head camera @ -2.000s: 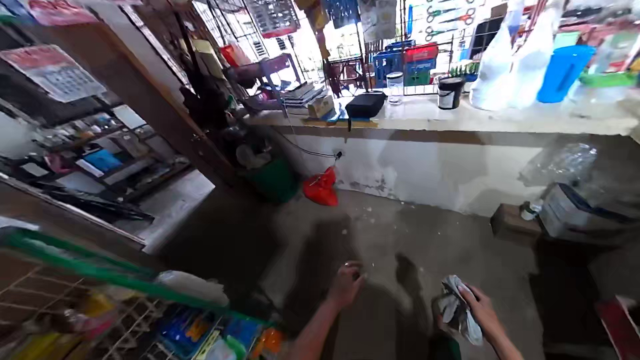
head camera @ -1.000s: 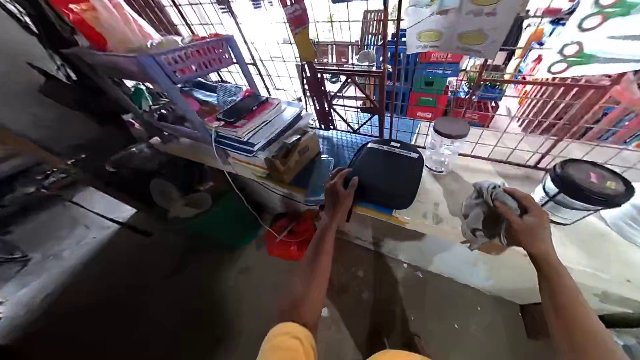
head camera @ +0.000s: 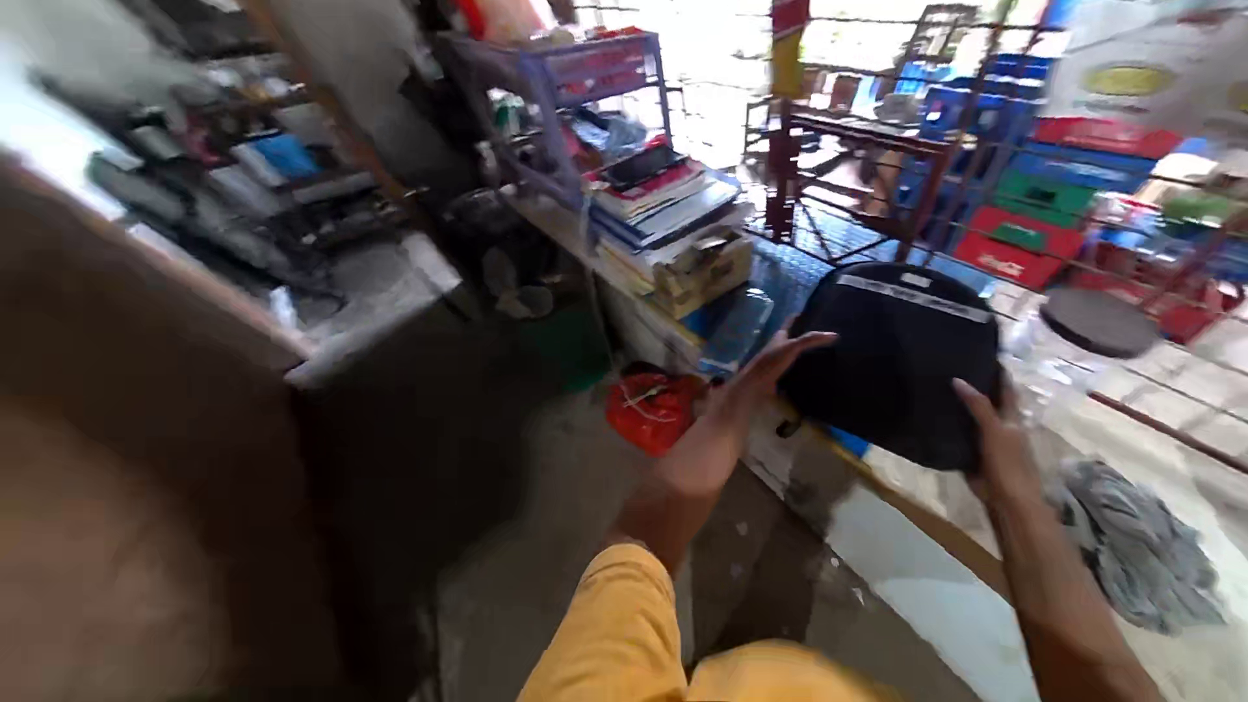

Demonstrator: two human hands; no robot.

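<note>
A black zippered case or bag [head camera: 892, 361] with a pale strip near its far edge is held between my two hands over the counter. My left hand [head camera: 726, 409] grips its left side, thumb on top. On its right side is my right hand [head camera: 994, 434], also with the thumb over the edge; the fingers beneath are hidden. A crumpled grey cloth [head camera: 1141, 546] lies on the counter beside my right forearm. Just beyond my right hand stands a clear jar with a dark lid [head camera: 1100, 322].
Left of the case, books and papers [head camera: 663, 200] are stacked by a cardboard box [head camera: 707, 268] and a purple plastic rack [head camera: 556, 88]. A red plastic bag [head camera: 651, 409] hangs below the counter edge. Metal grille bars rise behind. A doorway opens at far left.
The grey cloth was in my right hand and now lies on the counter. My right hand has moved to the black case, which both hands now hold. The view has turned left.
</note>
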